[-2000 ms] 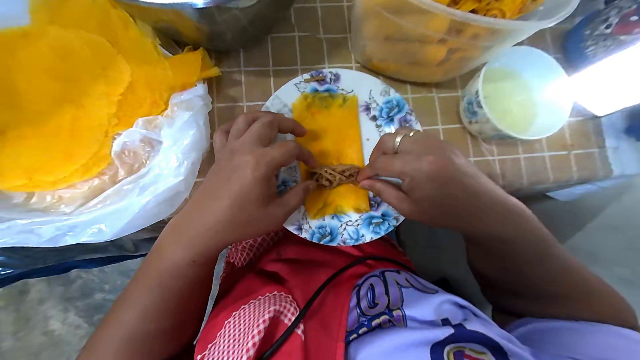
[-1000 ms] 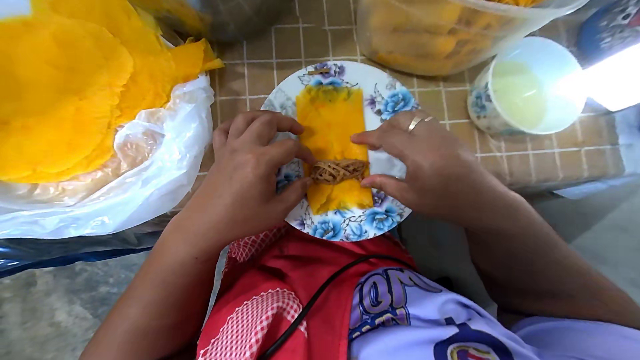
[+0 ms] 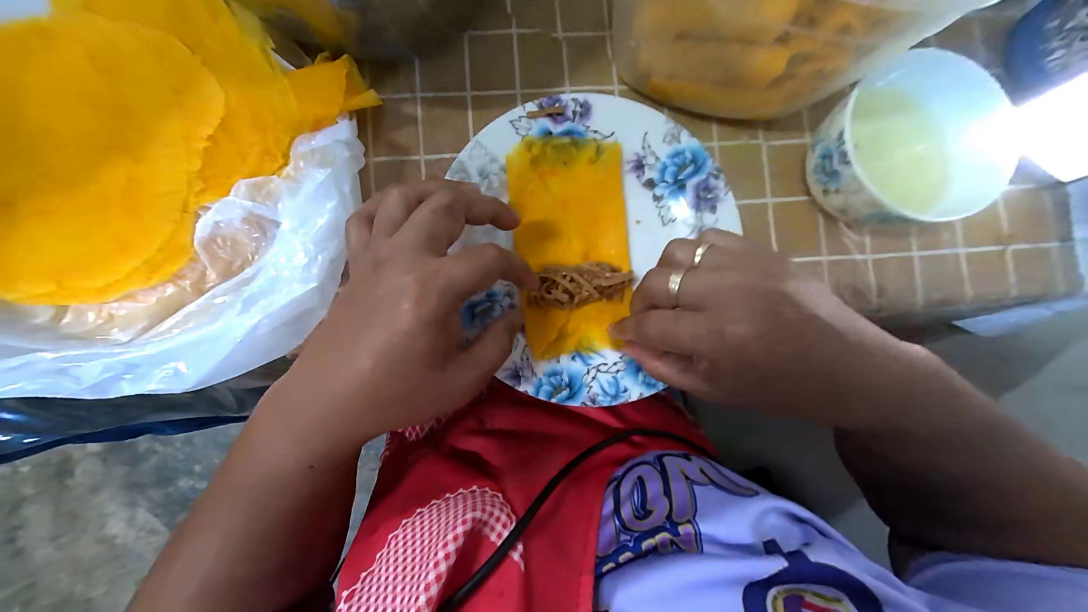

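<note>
A yellow wrapper strip lies lengthwise on a round plate with blue flowers. Across its lower part rests a small heap of brown shredded filling. My left hand is at the strip's left side, its index fingertip touching the left end of the filling and its thumb lower down by the edge. On the right, my right hand, with two rings, has thumb and fingertips together at the strip's lower right corner; the corner is partly hidden by them.
Large round yellow wrappers are stacked on a white plastic bag at the left. A clear plastic tub with orange-yellow contents stands behind the plate. To the right is a flowered cup with pale liquid. A tile-patterned tabletop lies underneath.
My right hand has moved from the right end of the filling down to the strip's lower right corner. My left hand stays at the filling's left end.
</note>
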